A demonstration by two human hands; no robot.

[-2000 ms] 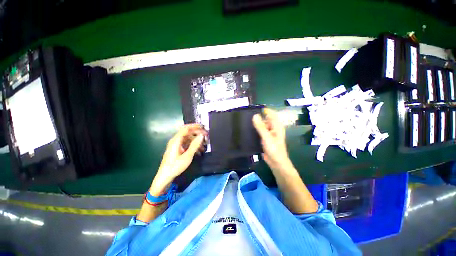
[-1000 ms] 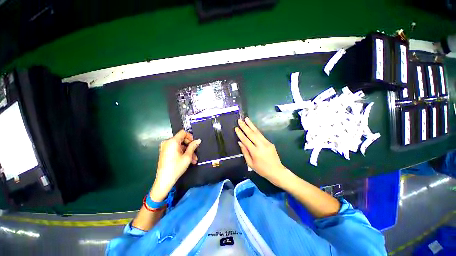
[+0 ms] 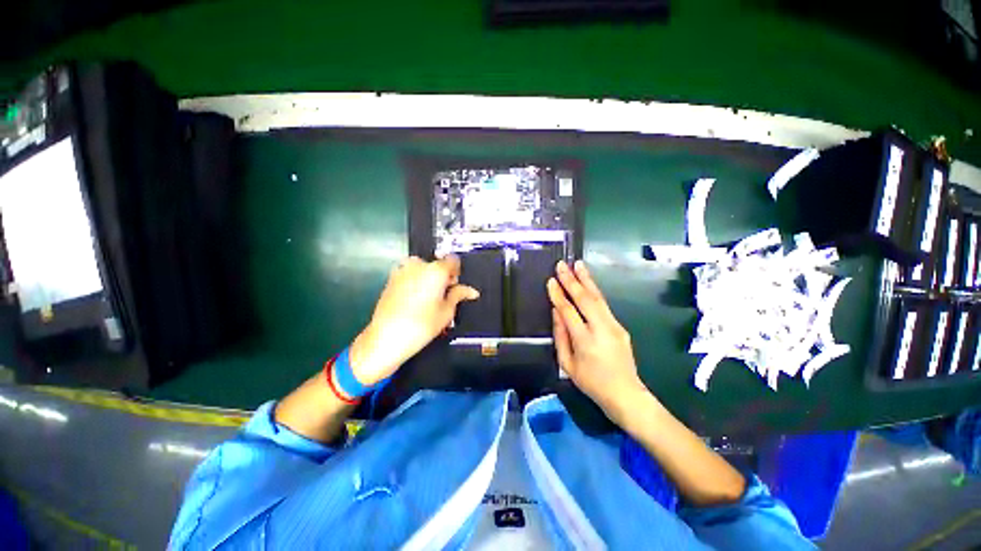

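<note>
A tablet housing lies in front of me with its mainboard at the far end. A black battery pack lies in its bay, with thin white edges showing at the top and bottom. My left hand is at the battery's left edge, fingers bent and thumb on the black surface; whether it pinches anything is hidden. My right hand lies with fingers extended along the battery's right edge and holds nothing visible.
A pile of white liners lies right of the work. A battery stack and battery tray are far right. A stack of housings stands left. A white rail and green conveyor run behind. A blue bin is below the bench edge.
The battery pack, earlier held tilted over the housing, now lies flat in the bay. Since one second ago my left hand has moved up its left edge. The camera view has shifted.
</note>
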